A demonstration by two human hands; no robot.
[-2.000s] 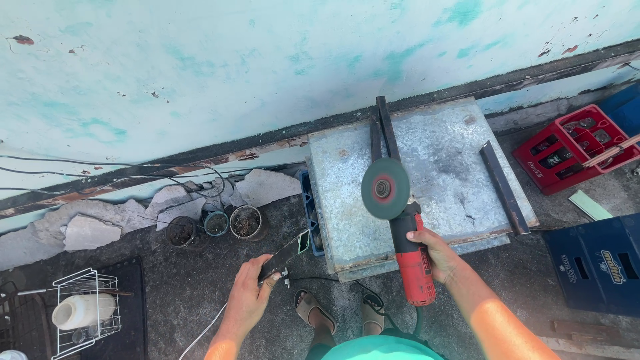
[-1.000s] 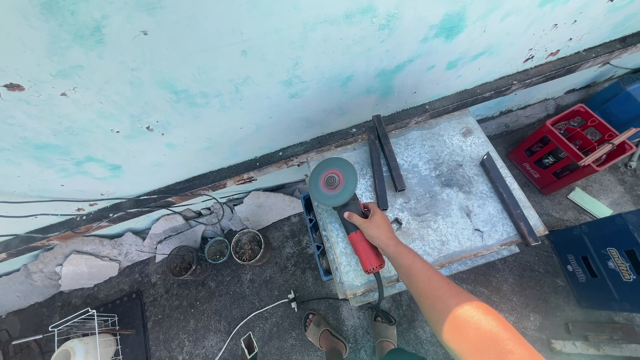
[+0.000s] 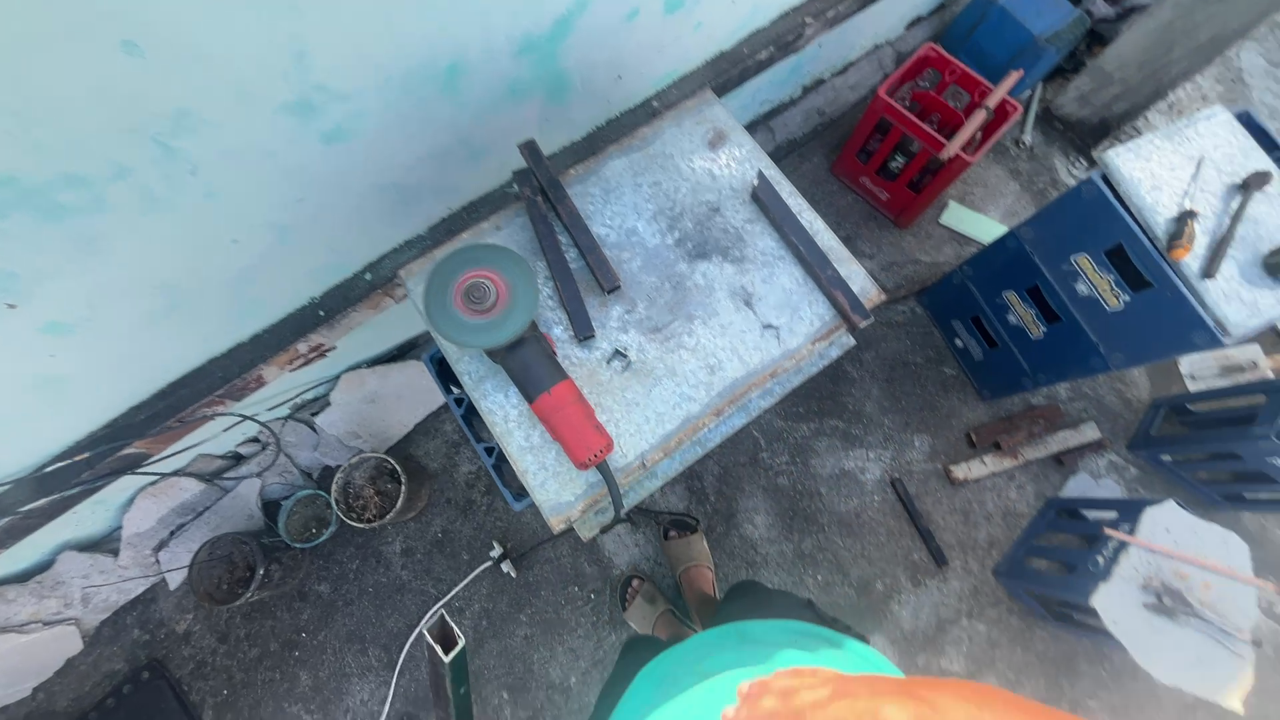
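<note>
A red and black angle grinder (image 3: 560, 400) lies on the metal-sheet tabletop (image 3: 690, 400), its disc (image 3: 480, 296) facing up near the left corner. Two dark square steel tubes (image 3: 568, 230) rest side by side to the right of the disc, and a third dark steel bar (image 3: 812, 248) lies along the right edge. A small metal offcut (image 3: 619, 358) sits near the grinder. One hand (image 3: 800, 694), with its forearm coming from the lower right, is blurred in front of my green shirt; it appears to be my right hand, and its fingers are unclear. My left hand is out of view.
A red bottle crate (image 3: 925, 135) and blue crates (image 3: 1070, 290) stand right of the table. A screwdriver (image 3: 1183, 232) lies on a metal-topped surface. Plant pots (image 3: 370, 490) line the wall at left. A cable connection (image 3: 503, 560) and an upright square tube (image 3: 446, 650) are near my feet.
The grinder was held up in my right hand; now it lies released on the tabletop. My right hand has drawn back toward my body. The view has turned toward the right.
</note>
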